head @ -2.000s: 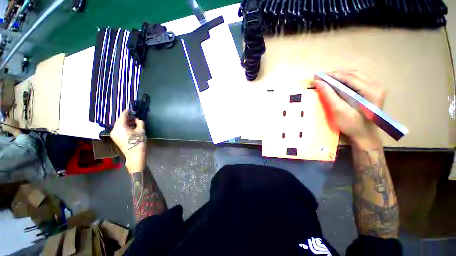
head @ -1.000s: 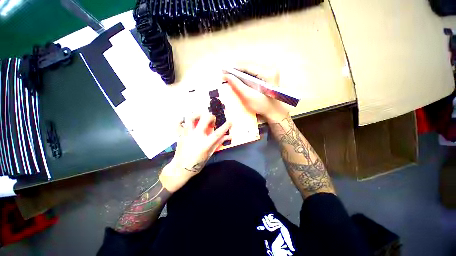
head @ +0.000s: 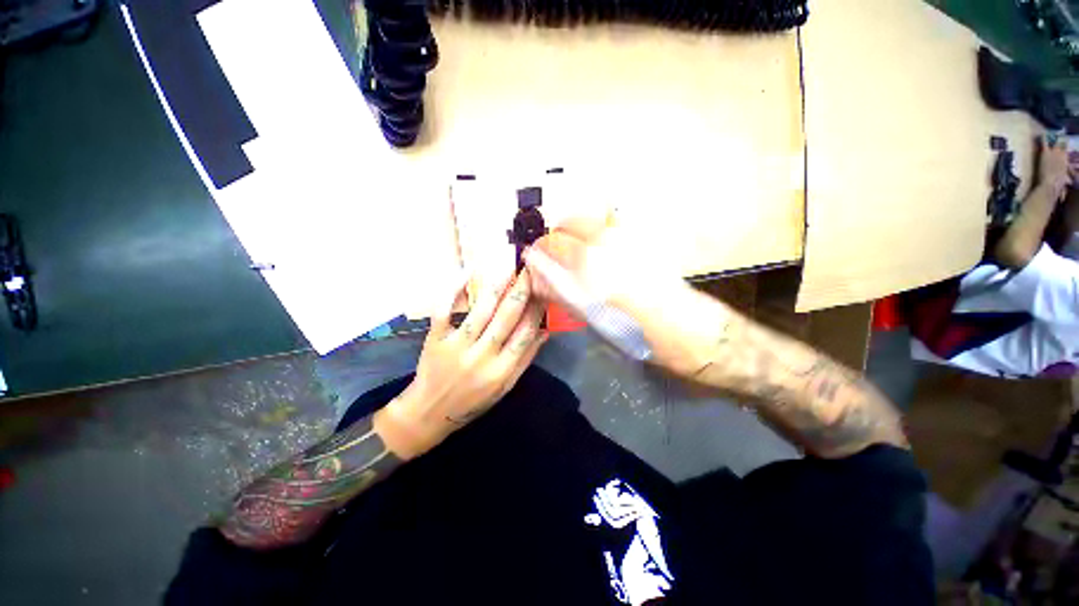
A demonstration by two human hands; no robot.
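Observation:
A black plastic part point(head: 528, 225) lies on the pale fixture point(head: 485, 213), which shows small dark slots and a square opening above the part. My left hand point(head: 479, 349) lies over the fixture's near end with its fingertips at the part's lower end, partly hiding it. My right hand point(head: 592, 266) holds a narrow whitish strip point(head: 609, 328), one end near the part and the other over the bench edge. The fixture's surface is washed out by glare.
Black ribbed parts point(head: 639, 10) line the back of the tan cardboard point(head: 734, 142), with a column of them point(head: 400, 83) at its left. A white pad sheet point(head: 278, 219) lies left. Another black part point(head: 17, 272) lies far left. Another person's arm point(head: 1029, 225) shows far right.
Since two seconds ago, my left hand has come from the stacked strips at left to the fixture, where a black part now lies. My right hand has moved the strip down to the part. The view has shifted right.

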